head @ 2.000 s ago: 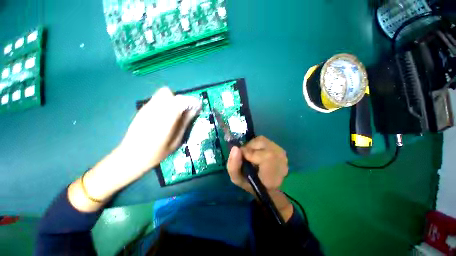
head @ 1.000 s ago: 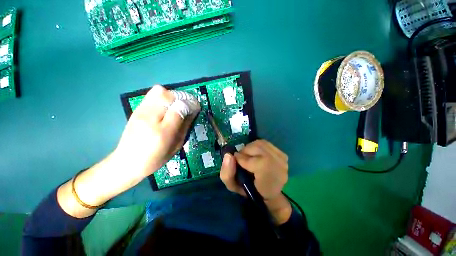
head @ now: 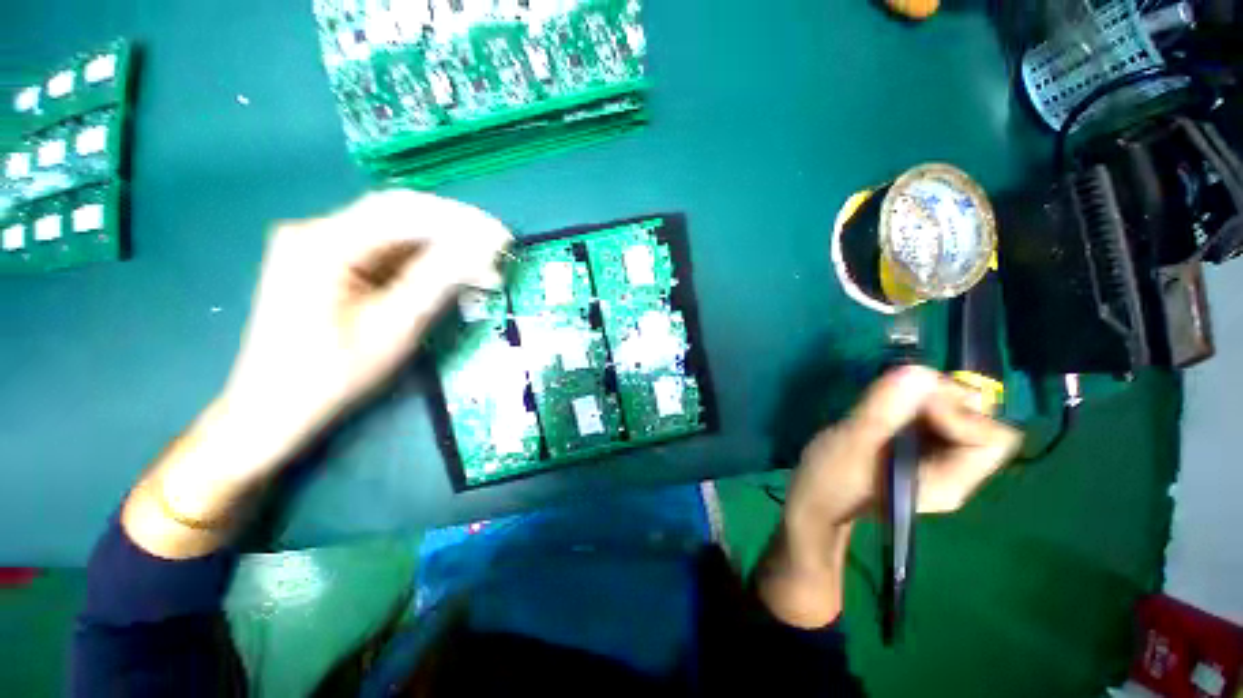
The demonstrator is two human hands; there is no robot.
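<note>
A green PCB panel (head: 566, 357) with pale square patches lies on a flat black square backing (head: 698, 334) in front of me. My right hand (head: 907, 443) holds the black soldering iron (head: 900, 511), its tip pointing at the near side of the small round cup (head: 938, 232). The cup has silvery contents and stands at the yellow-and-black ring (head: 862, 252). My left hand (head: 361, 293) is blurred, over the panel's upper left corner. Its fingertips are close together, but whether they hold solder wire cannot be seen.
Stacked PCB panels (head: 491, 82) lie beyond the work, another PCB panel (head: 62, 164) at far left. A yellow-and-black handled tool (head: 979, 334) lies beside the cup. A black box (head: 1091, 273) and a pale mesh holder (head: 1097, 62) stand at right.
My right hand has moved the iron off the panel, rightward to the cup. My left hand has lifted and shifted left, uncovering more of the boards. The camera view has shifted slightly.
</note>
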